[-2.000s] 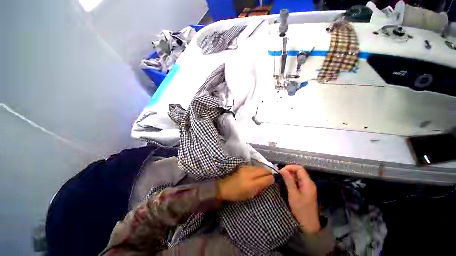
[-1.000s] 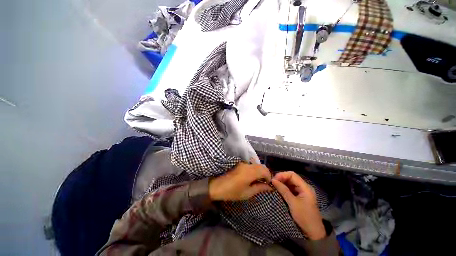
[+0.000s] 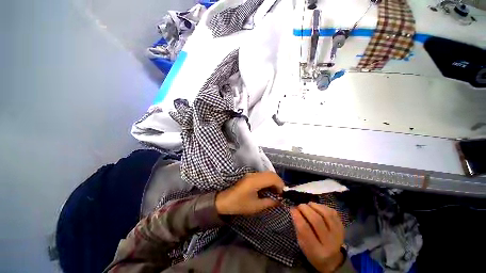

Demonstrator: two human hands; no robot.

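Note:
The checked garment (image 3: 205, 152) with pale lining (image 3: 246, 145) lies over the table's front left and hangs into the lap. My left hand (image 3: 250, 194) pinches its edge at a dark strip, thumb and fingertips together. My right hand (image 3: 318, 232) lies just right of it on the checked cloth, fingers bent over the edge; its fingertips are partly hidden. A white pointed flap (image 3: 320, 186) sticks out to the right above my hands. The garment's edge is off the table, below its front rim.
The sewing machine (image 3: 367, 50) stands at the upper right with its needle area (image 3: 309, 77) beyond the garment. A tartan scrap (image 3: 391, 32) hangs on it. A dark flat rectangle (image 3: 474, 155) lies at the right edge. Grey pieces (image 3: 173, 32) fill a blue bin; a navy pile (image 3: 109, 205) is at left.
The view has shifted down and right since the first frame. My right hand has moved down from the fingertip pinch beside my left hand. The white flap now shows spread to the right.

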